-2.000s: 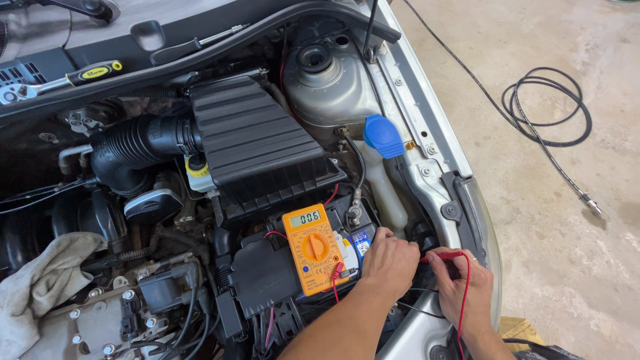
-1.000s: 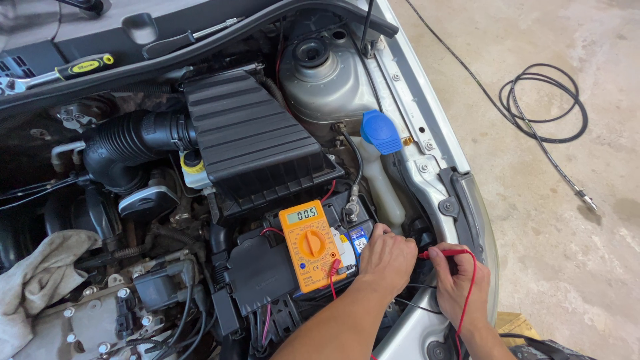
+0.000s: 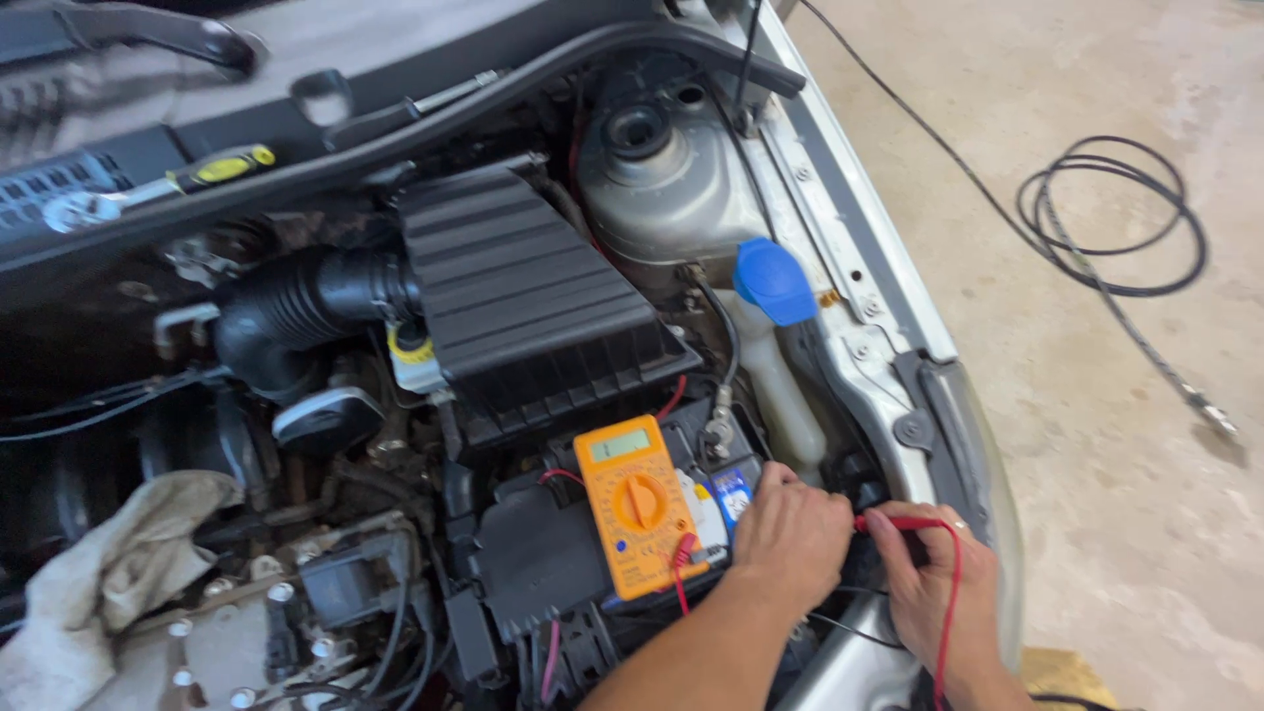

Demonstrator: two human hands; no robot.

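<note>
An orange digital multimeter (image 3: 640,509) lies face up on the car battery (image 3: 726,472) beside a black plastic cover (image 3: 543,553); its display is too blurred to read. My left hand (image 3: 793,538) is right of the meter, near the headlight area, its fingers curled and their tips turned away, so its hold is hidden. Close beside it, my right hand (image 3: 938,583) grips a red test probe (image 3: 894,523) between thumb and fingers, the tip pointing left toward my left hand. The red lead hangs down past my right wrist. A thin black lead (image 3: 854,632) runs below both hands.
A ribbed black air filter housing (image 3: 533,286) and blue washer reservoir cap (image 3: 775,281) stand beyond the meter. A ratchet (image 3: 163,188) lies on the cowl. A grey rag (image 3: 118,583) covers part of the engine. On the floor at right lies a coiled black hose (image 3: 1111,222).
The meter's display showed digits in the earlier frames; now they are mostly faded or blurred. Both hands hold nearly the same place.
</note>
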